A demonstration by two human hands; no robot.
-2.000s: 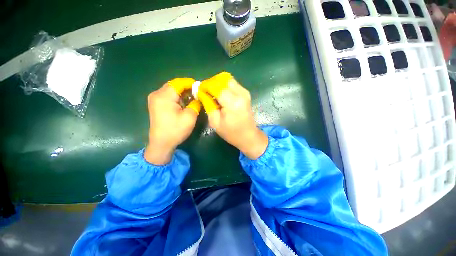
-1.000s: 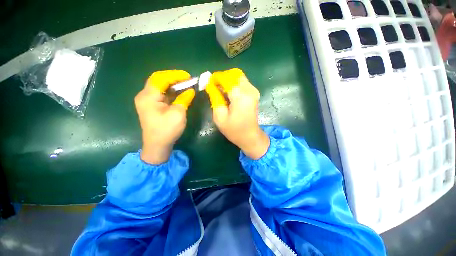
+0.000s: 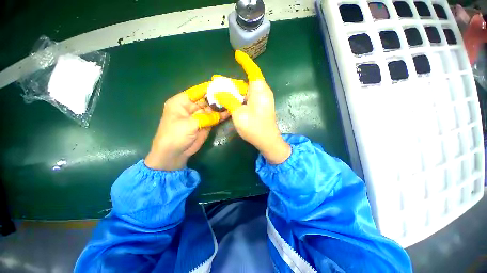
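Observation:
My left hand (image 3: 184, 122), with yellow finger cots, holds a small dark watch body (image 3: 212, 105) between its fingertips, over the green bench. Most of the watch body is hidden. My right hand (image 3: 255, 109), also in yellow finger cots, presses a small white cloth (image 3: 223, 87) on top of the watch body. Its index finger points up and away, near the bottle. The two hands meet at the watch body.
A whitish bottle with a metal top (image 3: 249, 33) stands beyond my hands. A white tray (image 3: 398, 160) at the right has dark watch bodies in its far pockets. A pack of white wipes in clear plastic (image 3: 73, 83) lies at the left on the green bench (image 3: 123, 138).
The watch body and cloth have turned from edge-on to lying flatter. The cloth now lies over the watch body. My right index finger has stretched out, and my left hand has rolled palm-up.

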